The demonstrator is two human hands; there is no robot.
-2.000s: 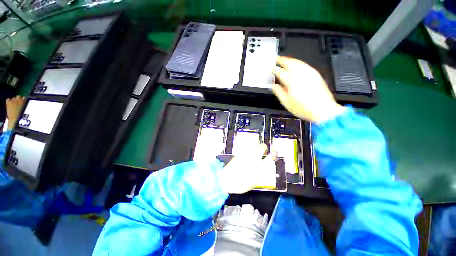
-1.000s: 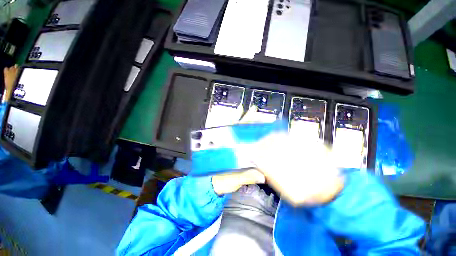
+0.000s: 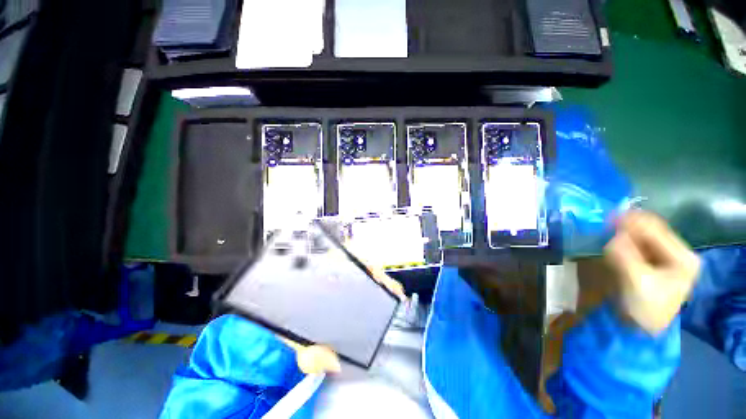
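My left hand (image 3: 317, 358) grips a grey back cover (image 3: 315, 299) over my lap, thumb at its lower edge and fingers at its right edge. The cover is tilted, its dark camera rings at the upper left. An open phone (image 3: 388, 239) lies sideways just behind it, partly hidden by the cover; what holds it is hidden. My right hand (image 3: 652, 266) is blurred at the right, beside crumpled blue film (image 3: 585, 168). Its fingertips are close together near the film's edge; whether they hold any is unclear. Several open phones stand in slots of the phone tray (image 3: 366, 114).
The phone tray's leftmost slot (image 3: 217, 184) holds no phone. Behind is the cover tray (image 3: 393, 74) with dark and white panels. Black stacked trays (image 3: 61, 196) rise at the left. Blue sleeves of another person (image 3: 724, 286) show at the right edge.
The blue film that lay over the cover between my hands is off it. My right hand has moved away to the right. The view has shifted, and an open phone now shows behind the cover.
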